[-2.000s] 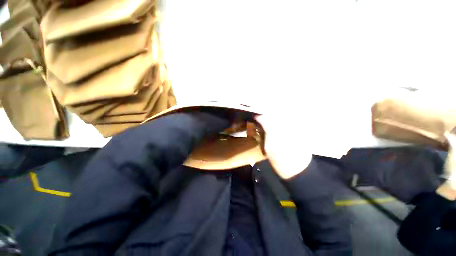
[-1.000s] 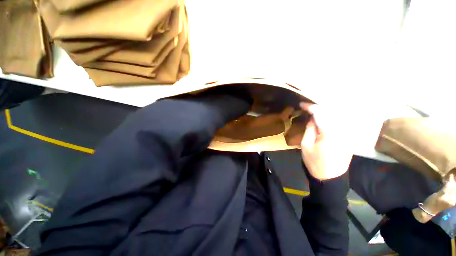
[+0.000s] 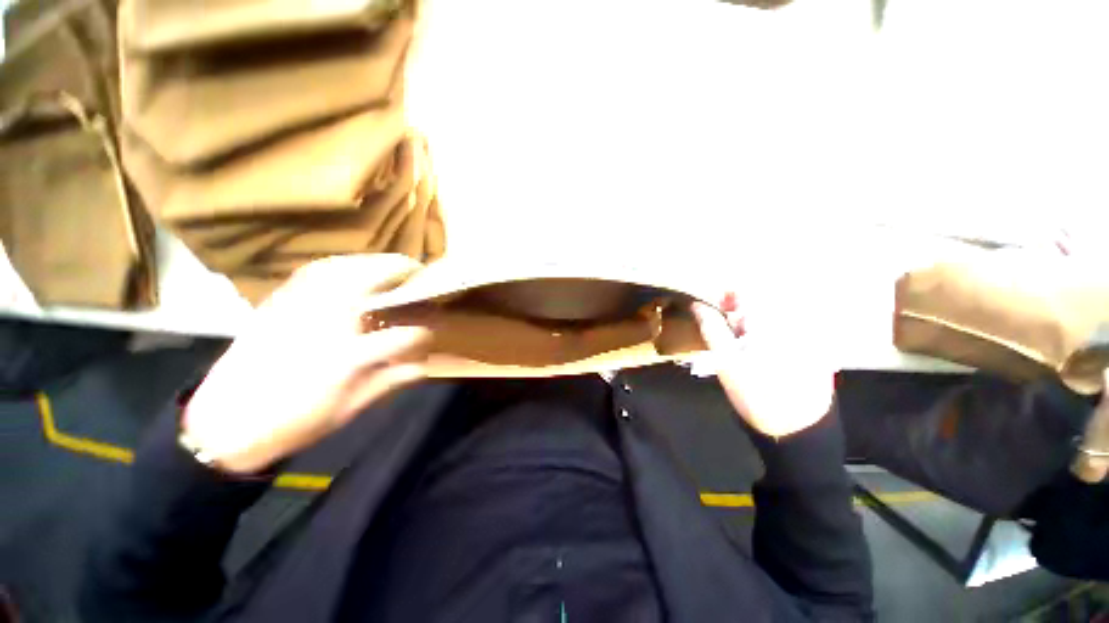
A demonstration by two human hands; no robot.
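A tan-brown bag body (image 3: 535, 365) lies at the table edge against my dark-clothed front. Its mouth is open as a long oval, with brown lining showing inside and a small glint on the inner wall. My left hand (image 3: 316, 353) grips the left end of the mouth, with fingers over the near rim. My right hand (image 3: 766, 365) grips the right end of the mouth, with fingertips at the far rim. The bag's lower part is hidden and its far side is washed out by glare.
Overlapping brown bags (image 3: 262, 134) are piled at the left, with another brown bag (image 3: 67, 207) beside them. The white table (image 3: 657, 146) is overexposed. At the right, another person's hand (image 3: 1095, 432) is near a brown bag (image 3: 985, 310). Yellow lines mark the dark floor.
My left hand and forearm, earlier deep inside the bag, have come out, and the hand now holds the mouth's left end. My right hand stays at the right end. The camera view has shifted.
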